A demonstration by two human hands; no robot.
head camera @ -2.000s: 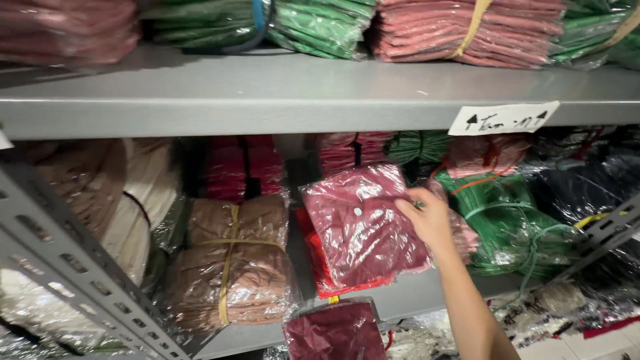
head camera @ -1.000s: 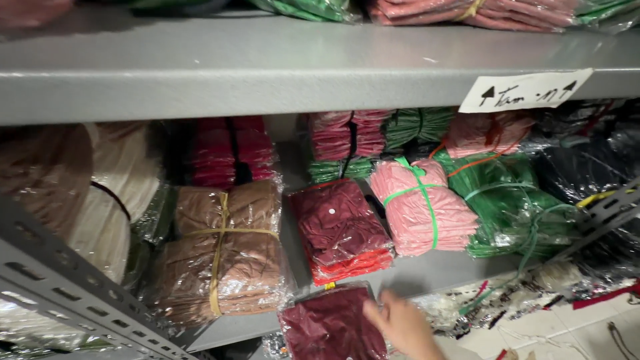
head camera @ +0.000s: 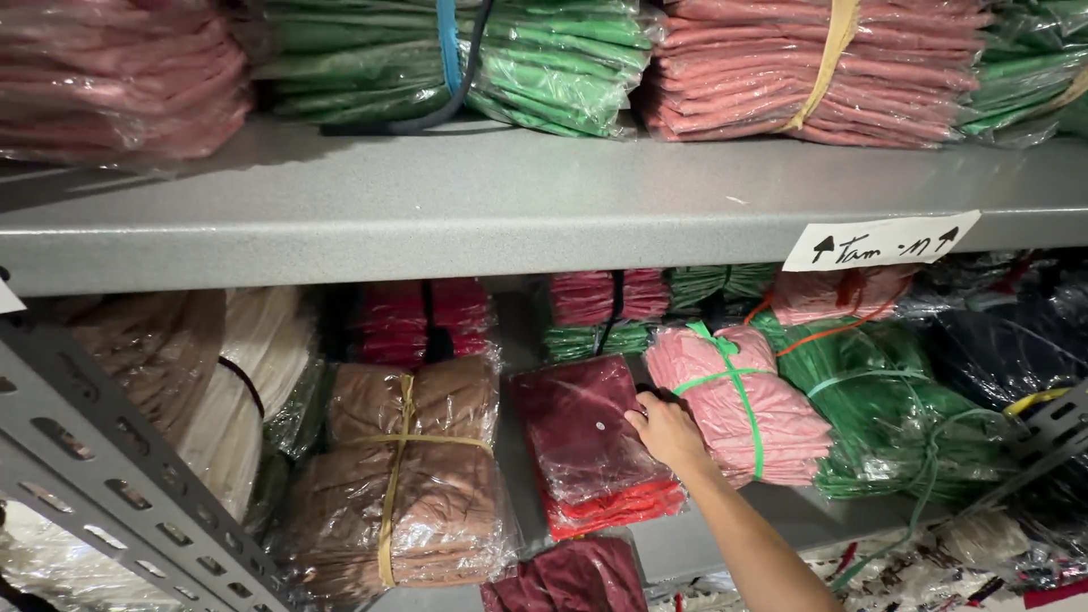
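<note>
A flat maroon garment packet in clear plastic [head camera: 582, 412], with a small white round mark, lies on a small stack at mid shelf. My right hand [head camera: 671, 429] comes from the lower right, its thumb and curled fingers gripping the packet's right edge. Bright red packets [head camera: 616, 507] show beneath it. Below, another maroon packet [head camera: 578, 578] is partly visible at the bottom edge of the view. Just right of my hand, a pink bundle [head camera: 773, 433] is tied crosswise with green ribbon. My left hand is out of view.
A brown bundle [head camera: 442, 501] tied with tan strips sits left of the stack. Green bundles [head camera: 901, 425] lie right. Overhead is a grey metal shelf [head camera: 510, 200] with pink and green bundles and a handwritten sign [head camera: 882, 241]. A slotted upright [head camera: 110, 476] stands at left.
My right hand has moved up from the lower maroon packet to the stack. A smoother maroon packet now covers the top of the stack.
</note>
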